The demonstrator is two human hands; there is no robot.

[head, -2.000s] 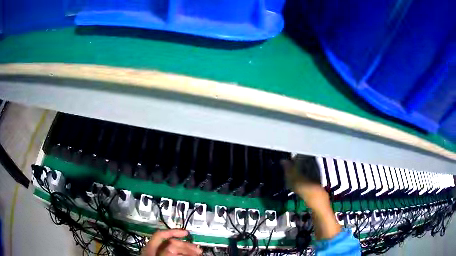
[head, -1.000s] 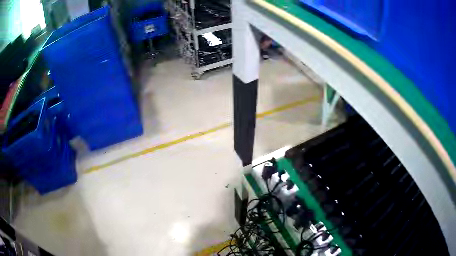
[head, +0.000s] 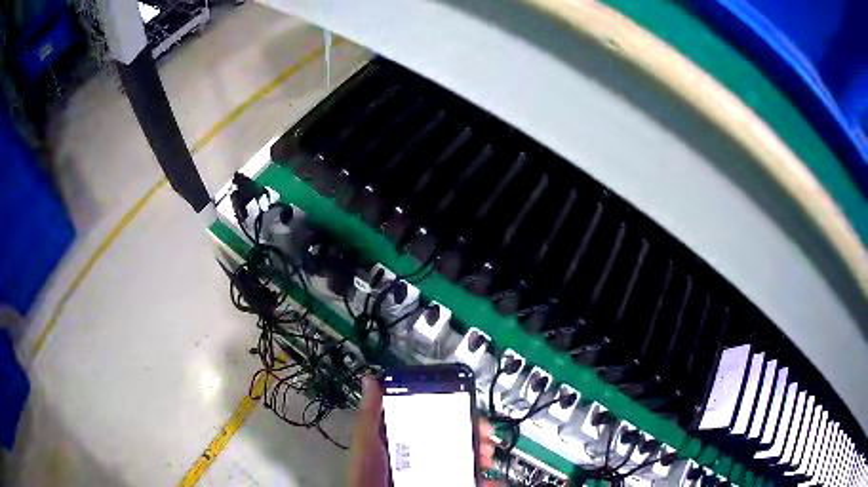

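Observation:
My left hand point(head: 367, 439), cut off by the bottom edge, is closed around a smartphone point(head: 430, 438) with a white lit screen, small dark text and a black top bar. The thumb is on its left side and fingertips show on its right. My right hand is not in view. Beyond the held phone, dark smartphones point(head: 514, 204) stand on edge in a long row on the green shelf point(head: 433, 281). At the right, several slanted phones point(head: 725, 385) have lit, pale screens.
White adapters point(head: 431, 326) line the shelf's front edge. Black cables point(head: 286, 333) hang tangled at its left end. The rack's pale upper rail point(head: 533, 95) curves above the phones. A black-banded leg point(head: 164, 133) stands left. Blue crates point(head: 29, 257) are at the left edge.
The view has swung back from the floor and crate stacks to the phone row. My left hand with the lit phone has come into view at the bottom. The lit row shows again at the right.

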